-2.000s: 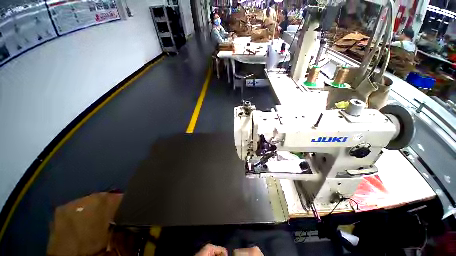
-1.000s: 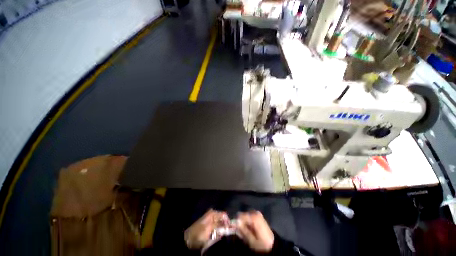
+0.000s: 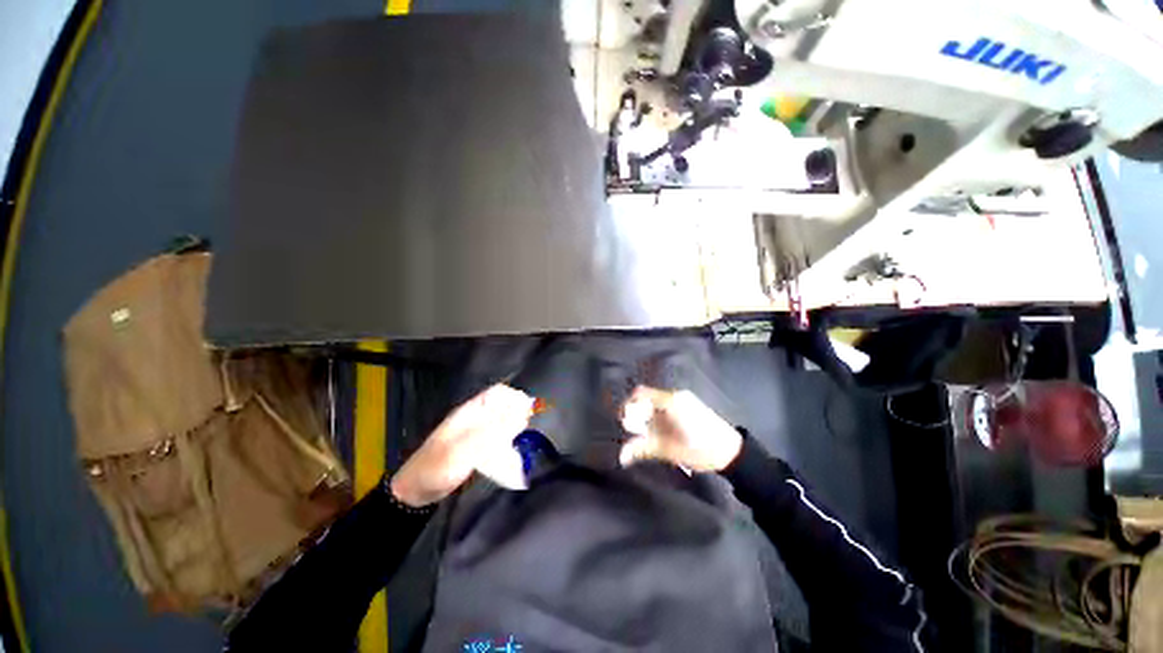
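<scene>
My left hand [image 3: 462,441] is over my dark lap, its fingers closed around a small bright blue item [image 3: 529,450]. A white piece, perhaps paper, shows beside the blue item under the fingers, and a tiny orange-red spot shows at the fingertips. My right hand [image 3: 679,431] is apart from it to the right, with fingers curled inward; whether it holds something small is hidden. Both hands are bare and below the edge of the dark grey extension table [image 3: 408,191]. The white sewing machine [image 3: 944,77] stands at the upper right, away from both hands.
Brown bags [image 3: 153,383] with straps lie at the lower left, beside the extension table. A red mesh round item [image 3: 1052,424] is at the right, with a strip coil [image 3: 1039,561] below it. Black cloth and cables [image 3: 899,351] hang at the machine table's front edge.
The view has tilted down and shows more of my lap. My hands have moved apart from around a small whitish item, and the blue item now shows in my left hand.
</scene>
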